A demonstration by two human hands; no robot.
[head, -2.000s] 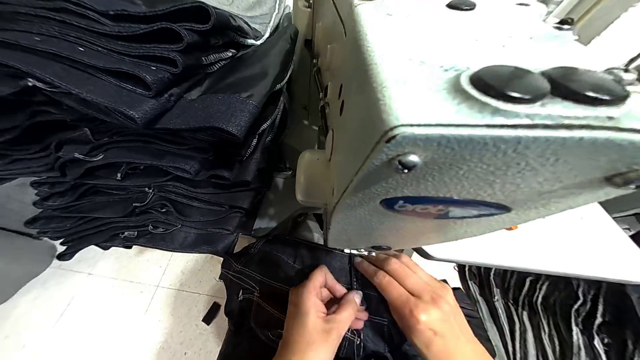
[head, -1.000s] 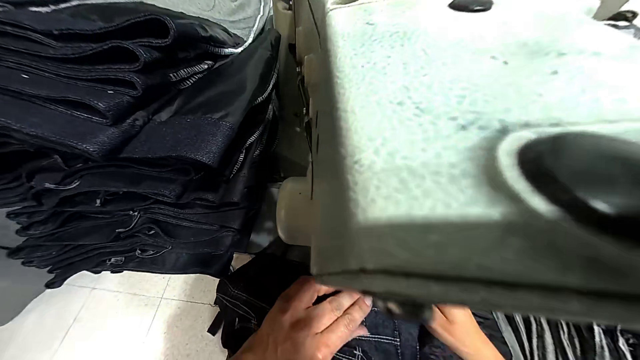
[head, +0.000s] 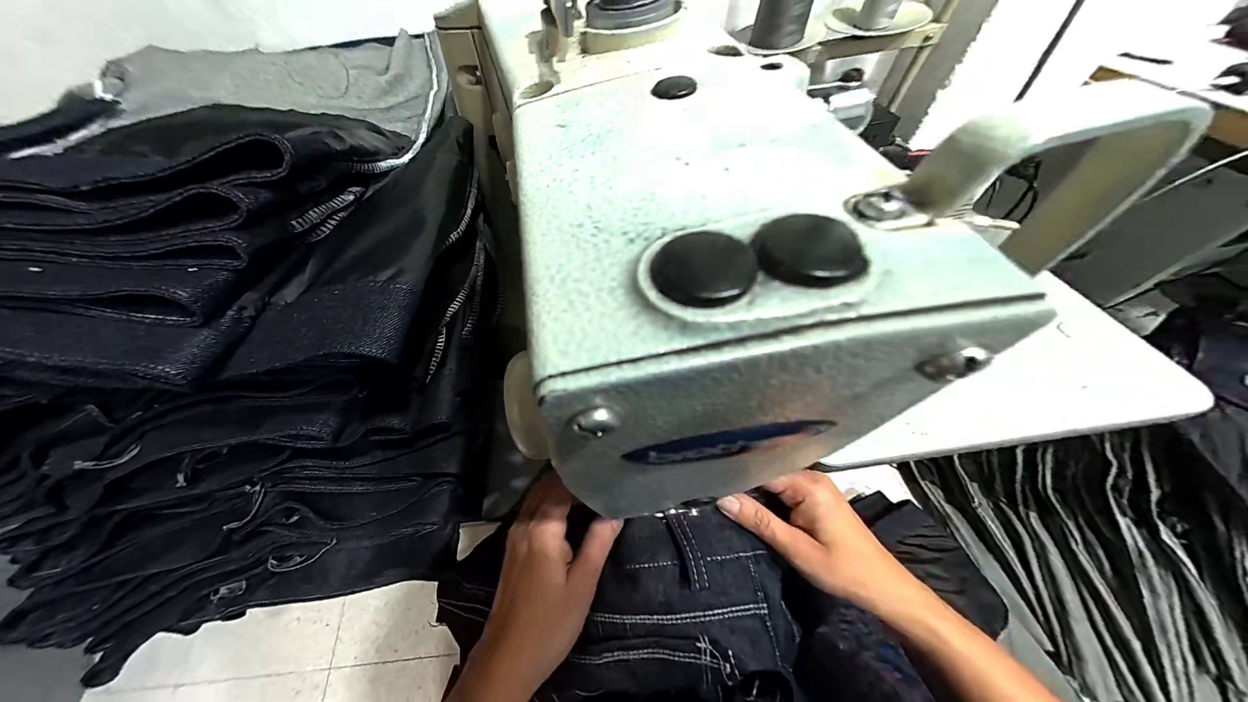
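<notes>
A dark denim garment (head: 682, 585) with pale stitching and a belt loop lies under the head of an industrial sewing machine (head: 682, 351). My left hand (head: 551, 565) holds the garment's upper edge left of the machine head, its fingertips partly hidden beneath the cloth and machine. On the other side, my right hand (head: 819, 536) grips the same edge, thumb on top, fingers partly behind the machine head. The needle area is hidden by the machine's front cover.
Folded dark denim pieces (head: 224, 331) form a tall pile at the left. The white machine table (head: 1053, 380) extends right, above a bundle of dark and grey fabric (head: 1072, 546). Thread cones (head: 780, 21) stand behind the machine. Tiled floor (head: 361, 634) shows at lower left.
My hands were close together on the garment two seconds ago and are now apart, one on each side of the machine head. The view has shifted strongly.
</notes>
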